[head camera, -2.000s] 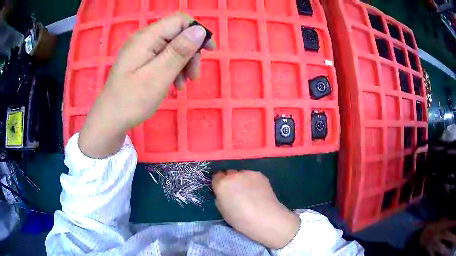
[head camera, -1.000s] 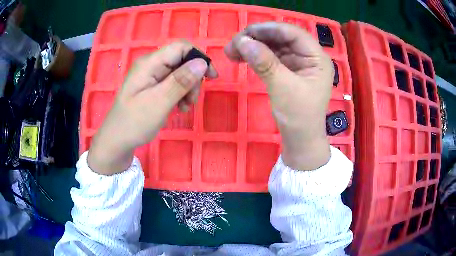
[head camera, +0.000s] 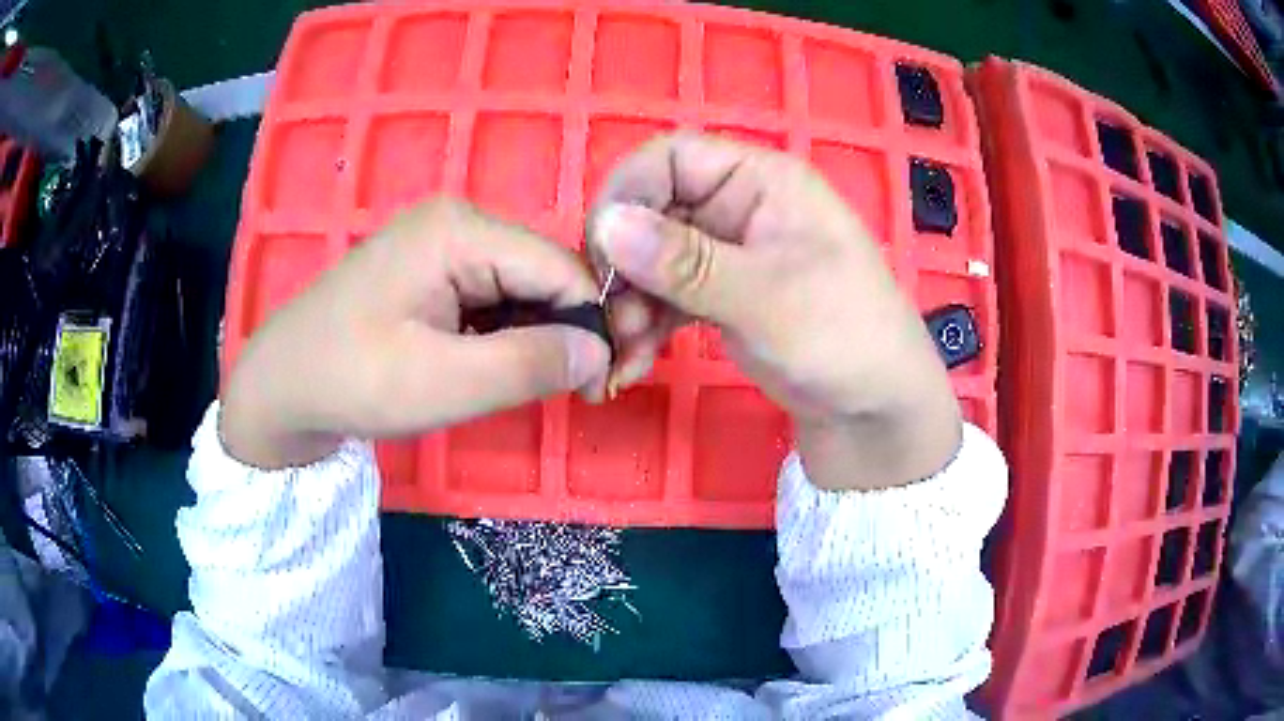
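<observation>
My left hand holds a black piece between thumb and fingers above the red foam tray. The fingers hide most of it, so I cannot tell whether it is a strap or a watch body. My right hand pinches a thin silver spring bar between thumb and forefinger, at the end of the black piece. The fingertips of both hands meet. A loose pile of spring bars lies on the green bench at the tray's near edge.
Watch bodies sit in the tray's right column. A thicker red tray stack with black pieces stands at right. At left are a dark heap, a yellow label and a brownish tub.
My right hand has come up from the pin pile to my left hand, and a spring bar now shows in its fingers. My left hand has turned more level, towards the right.
</observation>
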